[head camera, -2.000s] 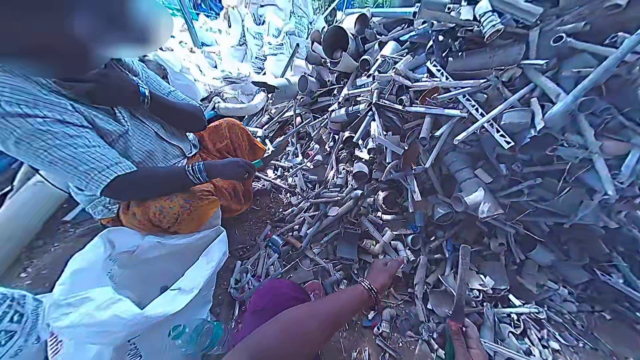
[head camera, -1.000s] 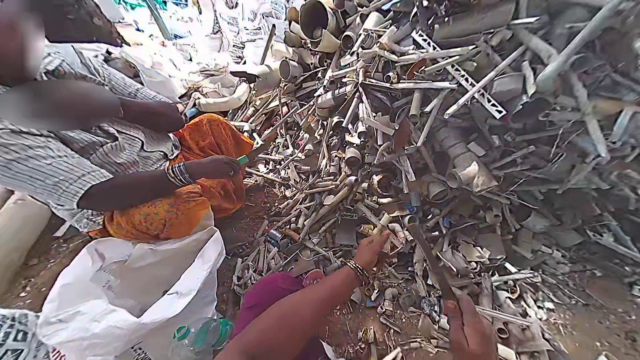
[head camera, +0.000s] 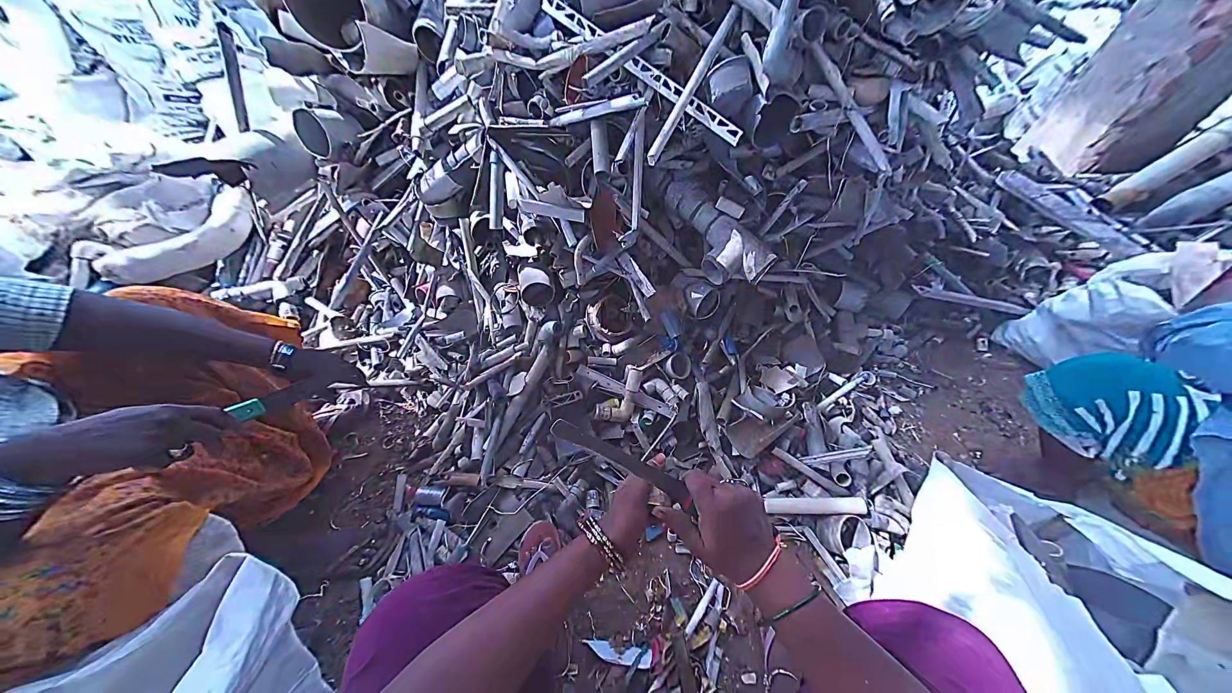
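Note:
My right hand is closed on the handle of a long flat blade, which points up and to the left over the scrap heap. Close beside it, nearly touching, is my left hand, its fingers curled near the blade; whether they hold a small piece is hidden. Beyond both hands rises a large heap of scrap plastic pipes and fittings. A pale elbow fitting lies on the heap just past the blade.
At the left, a co-worker's hands hold a green-handled blade. White sacks stand at lower left and lower right. Another person in a teal patterned cloth is at the right edge. Thick pipes lie at upper right.
The view has swung to the right. My hands, apart two seconds ago, are now close together. The blade, nearly upright before, now slants to the left.

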